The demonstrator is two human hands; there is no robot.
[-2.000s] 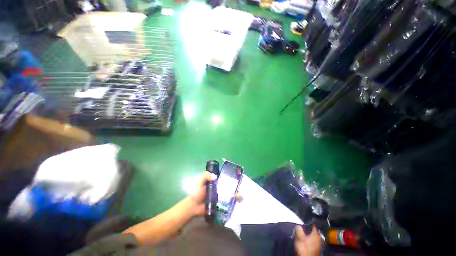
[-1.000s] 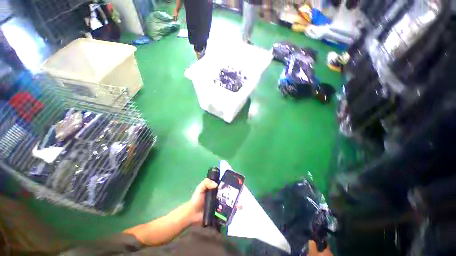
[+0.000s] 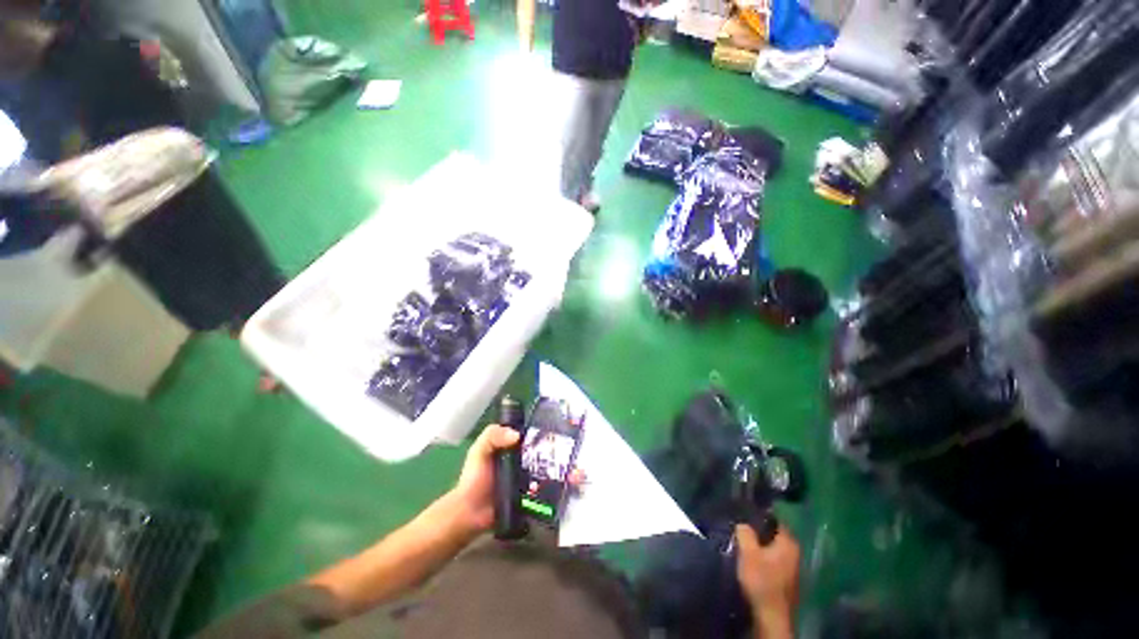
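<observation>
My left hand [image 3: 477, 481] is at the lower middle, closed around a black flashlight [image 3: 508, 468] and a smartphone [image 3: 550, 459] with a lit screen. A white paper sheet [image 3: 618, 481] hangs beside and behind the phone, its corner pointing right. My right hand [image 3: 766, 568] is at the lower right, gripping the dark top of a polybagged garment [image 3: 712, 456] in shiny clear plastic. The lower part of the garment is dark and hard to make out.
A white tub [image 3: 300, 337] with dark packets stands ahead left. Dark bagged bundles [image 3: 724, 219] lie on the green floor ahead. Hanging garments [image 3: 924, 387] line the right. A wire cage [image 3: 94, 549] is lower left. A person [image 3: 593, 87] stands beyond the tub; another person is at far left.
The view has turned left and moved forward, so the white tub looks nearer and the cage has slid to the lower left. Both hands keep their holds; my right hand shows more fully.
</observation>
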